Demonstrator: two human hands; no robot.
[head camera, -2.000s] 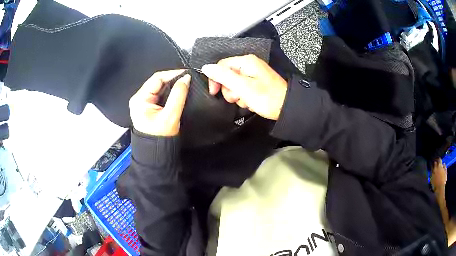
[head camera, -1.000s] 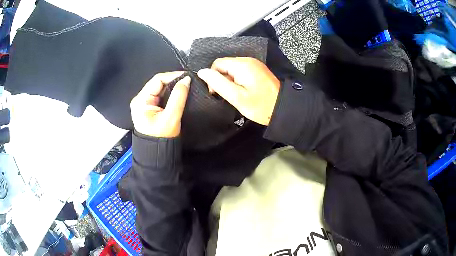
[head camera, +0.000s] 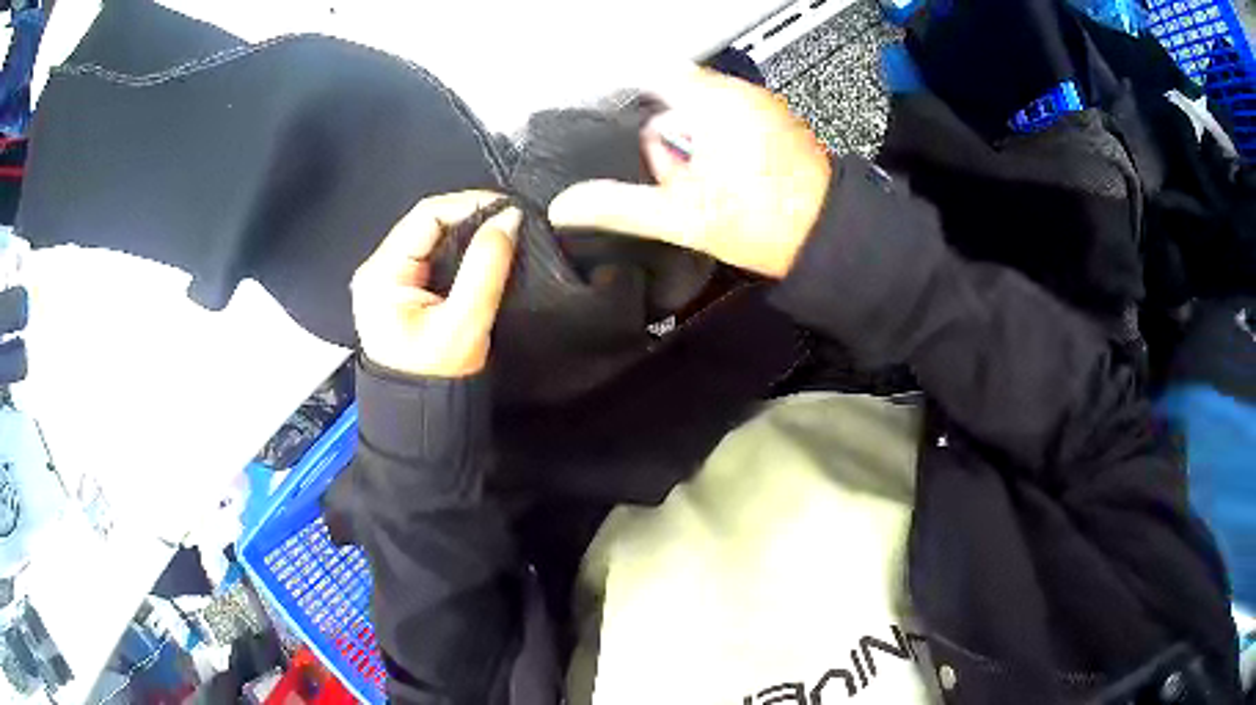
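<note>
A black fabric panel (head camera: 276, 165) with a light stitched seam lies over the white table and joins dark ribbed fabric (head camera: 551, 331) that hangs over my lap. My left hand (head camera: 434, 282) pinches the fabric edge by the seam between thumb and fingers. My right hand (head camera: 703, 179) is just right of it, over the ribbed fabric, its thumb stretched toward the pinched spot and its other fingers spread away and blurred. The fabric is bunched between them. A small shiny spot shows at its fingers; I cannot tell whether it is a tool.
The white table (head camera: 152, 358) extends left and behind. A blue slotted basket (head camera: 310, 551) stands below its edge at lower left, with something red (head camera: 310, 682) beside it. Dark fabric (head camera: 1019, 221) is heaped at right, near another blue basket (head camera: 1198, 48). Speckled floor (head camera: 833, 90) shows between.
My right hand has opened from its pinch at the seam and swung up and right. The ribbed flap under it has folded and bunched. My left hand has barely moved.
</note>
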